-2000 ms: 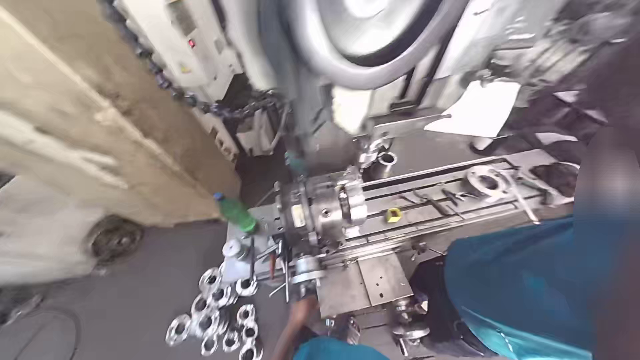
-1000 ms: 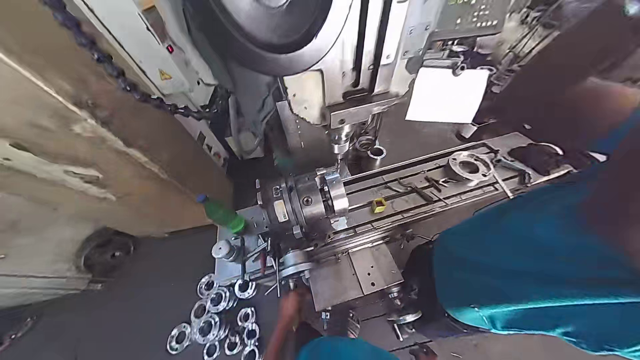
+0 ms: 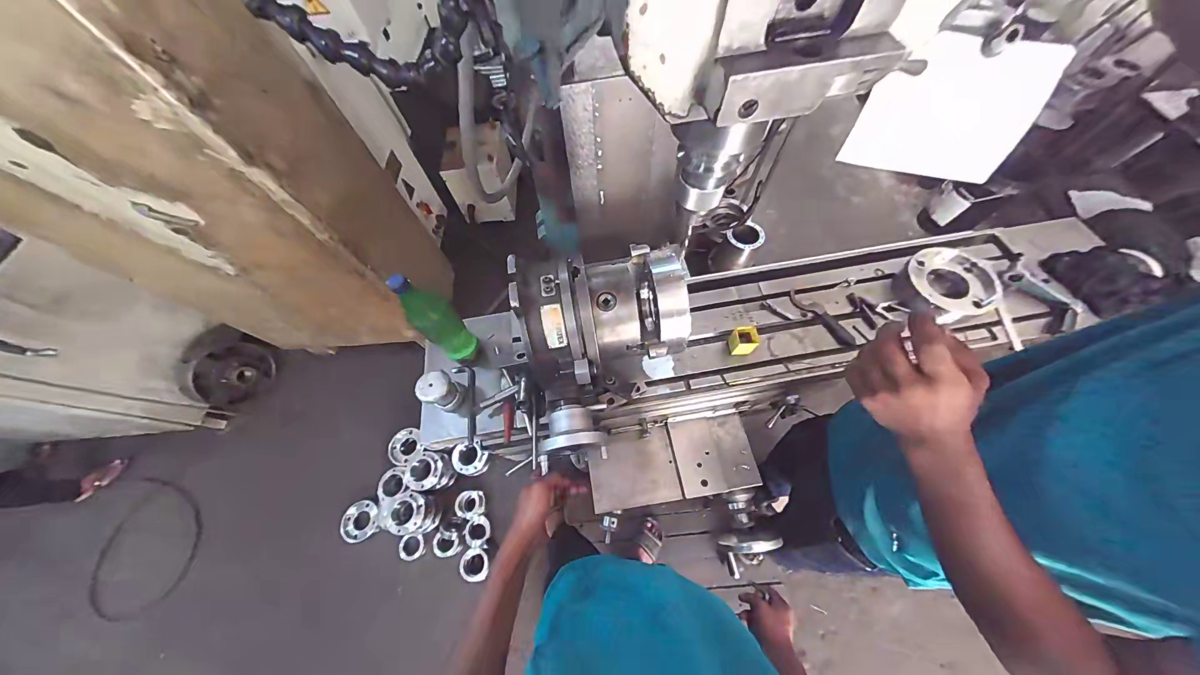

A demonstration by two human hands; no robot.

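Observation:
My left hand [image 3: 553, 492] is just below a machine handwheel [image 3: 572, 442] at the front of the milling table; whether its fingers touch the crank handle is unclear. Low in the view, my right hand [image 3: 771, 614] has bent fingers and is below another handwheel [image 3: 750, 544]; I cannot tell if it holds anything. A metal chuck on a dividing head [image 3: 609, 305] is mounted on the slotted table, with a ring-shaped metal workpiece [image 3: 670, 300] at its right face. The machine's spindle [image 3: 708, 164] hangs above and slightly right of that workpiece.
A co-worker's hand [image 3: 919, 375] is near a flanged metal ring [image 3: 952, 281]. A yellow square block [image 3: 743, 340] and hand tools lie on the table. At left are a green bottle [image 3: 436, 321], a metal cylinder [image 3: 439, 390] and several metal rings on the floor [image 3: 408, 513]. White paper [image 3: 956, 103] hangs behind.
The co-worker's hand now shows over the right part of the table, beside the flanged ring. The view has shifted, and the large round machine part at the top is out of it.

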